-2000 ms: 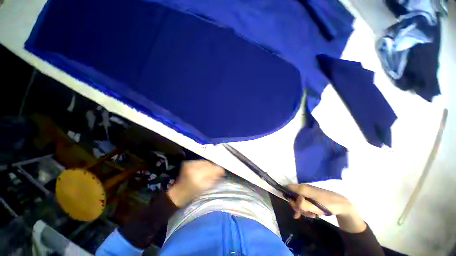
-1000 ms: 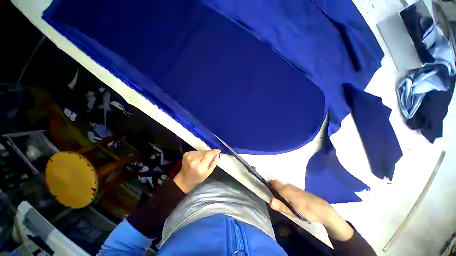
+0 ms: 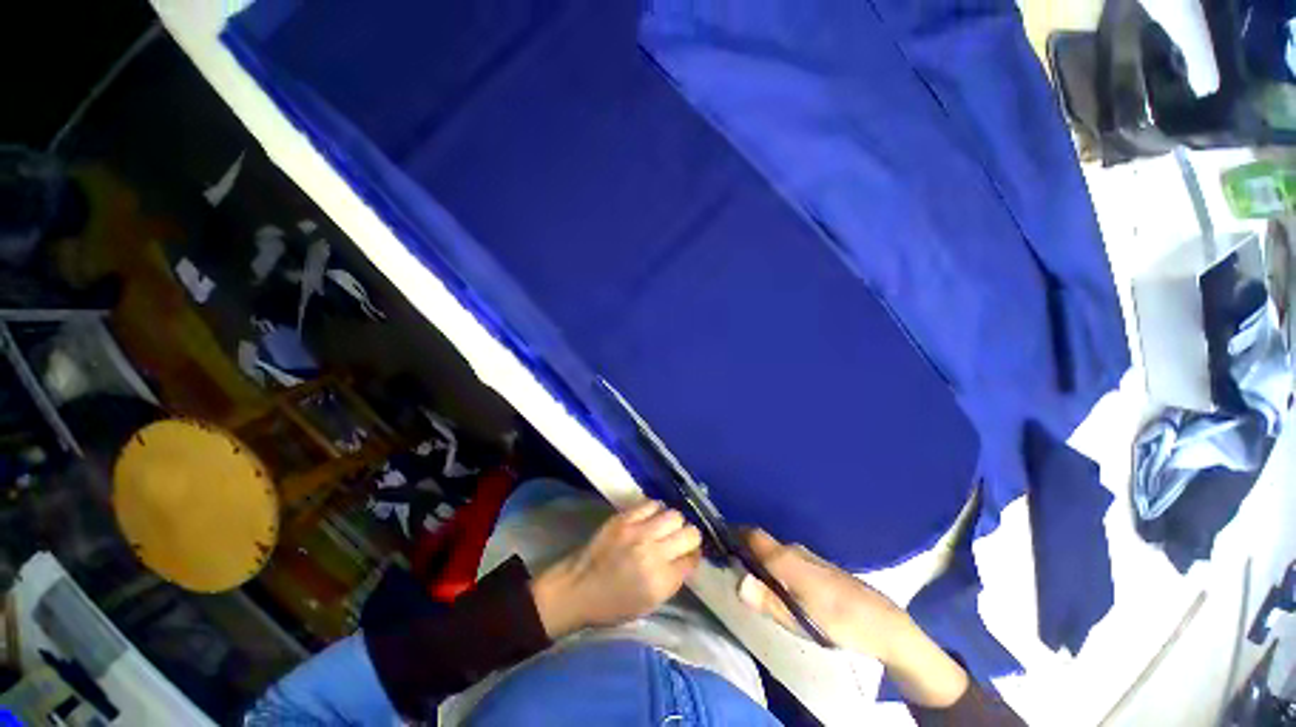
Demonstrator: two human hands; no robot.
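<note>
A long navy cloth panel (image 3: 682,298) with a rounded end lies on larger blue fabric (image 3: 910,242) on the white table. My right hand (image 3: 832,604) grips the handles of long dark shears (image 3: 687,490), whose blades lie along the panel's near edge, pointing up and left. My left hand (image 3: 625,565) has its fingers closed at the cloth edge just left of the shears. Whether it pinches the cloth is hidden by the fingers.
Navy offcuts (image 3: 1069,540) lie right of the panel. A light-blue cloth bundle (image 3: 1187,462) and a dark object (image 3: 1137,85) are at the far right. A thin strip (image 3: 1158,660) lies at lower right. A round yellow stool (image 3: 196,504) and floor scraps are left, beyond the table edge (image 3: 405,270).
The view has turned and shifted. The shears have moved from below the panel's rounded end onto its near long edge. My left hand has come in beside the blades.
</note>
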